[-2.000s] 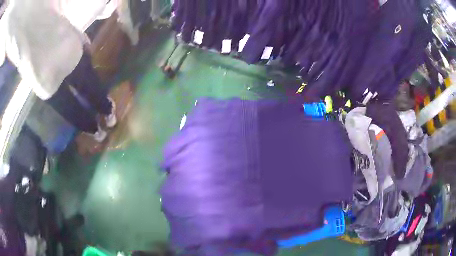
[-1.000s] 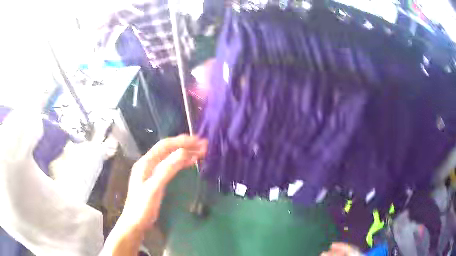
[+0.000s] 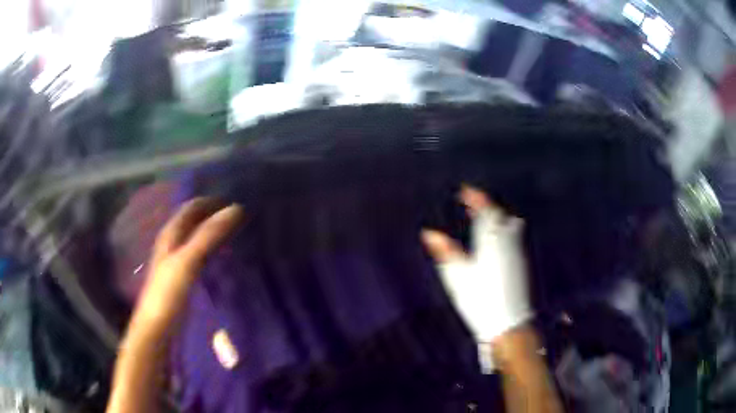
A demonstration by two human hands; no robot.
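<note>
Dark purple garments [image 3: 323, 298] hang in a dense row across the middle of the view, with a small whitish tag [image 3: 225, 348] at the lower left. My left hand [image 3: 190, 234], bare, is at the left end of the row, fingers bent towards the cloth; blur hides whether it grips anything. My right hand [image 3: 484, 258], in a white wrap with bare fingertips, is over the row right of centre, thumb and fingers apart. Whether its fingertips touch the cloth is unclear.
A pale rail or bar [image 3: 121, 171] runs at the left beside the row. Blurred white and dark items lie behind the row. Grey garments [image 3: 601, 371] are at the lower right.
The view has swung up and closer over the hanging row. My left hand has moved left in the picture. My right hand, barely visible at the bottom edge before, is now over the garments.
</note>
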